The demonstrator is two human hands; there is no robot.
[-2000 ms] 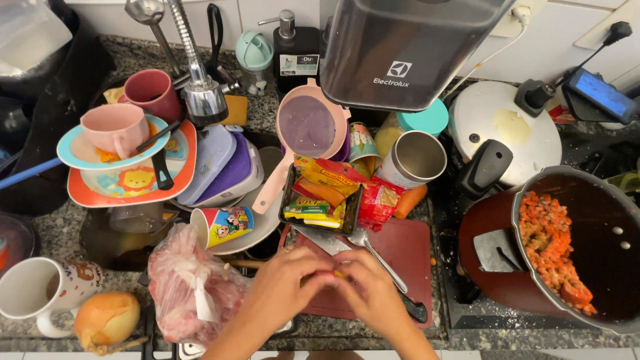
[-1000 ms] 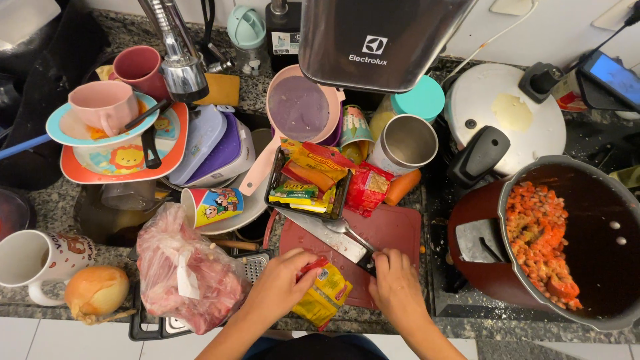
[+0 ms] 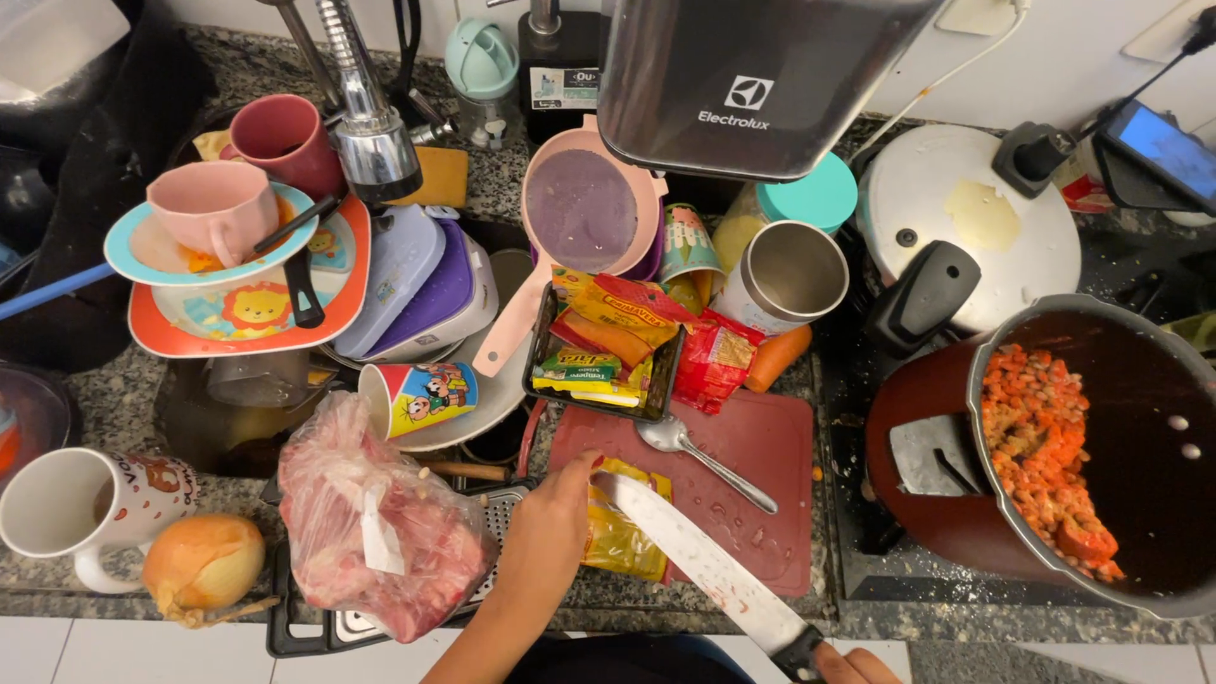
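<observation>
My left hand [image 3: 560, 503] pinches the upper left of a yellow plastic packet [image 3: 622, 527], over the left part of a red cutting board [image 3: 750, 437]. At the bottom edge, my right hand [image 3: 850, 665] grips the black handle of a wide kitchen knife [image 3: 708, 560]. The blade slants up to the left, its tip at the packet's top near my left fingers. A metal spoon [image 3: 708, 461] lies on the board. Just behind is a black tray [image 3: 655, 404] of seasoning packets, with a red packet [image 3: 720, 359] and a carrot [image 3: 779, 358] beside it.
Bagged raw meat [image 3: 380, 532] rests on a box grater at left, near an onion [image 3: 204, 565] and a white mug [image 3: 57, 503]. Stacked dishes [image 3: 252, 309] crowd the sink. At right, a red pressure cooker pot [image 3: 926, 513] holds chopped orange-red food; its lid [image 3: 988, 209] lies behind.
The knife, lying on the board a second ago, is now in my right hand, its blade raised to the packet. My left hand still holds the packet. The spoon remains on the board.
</observation>
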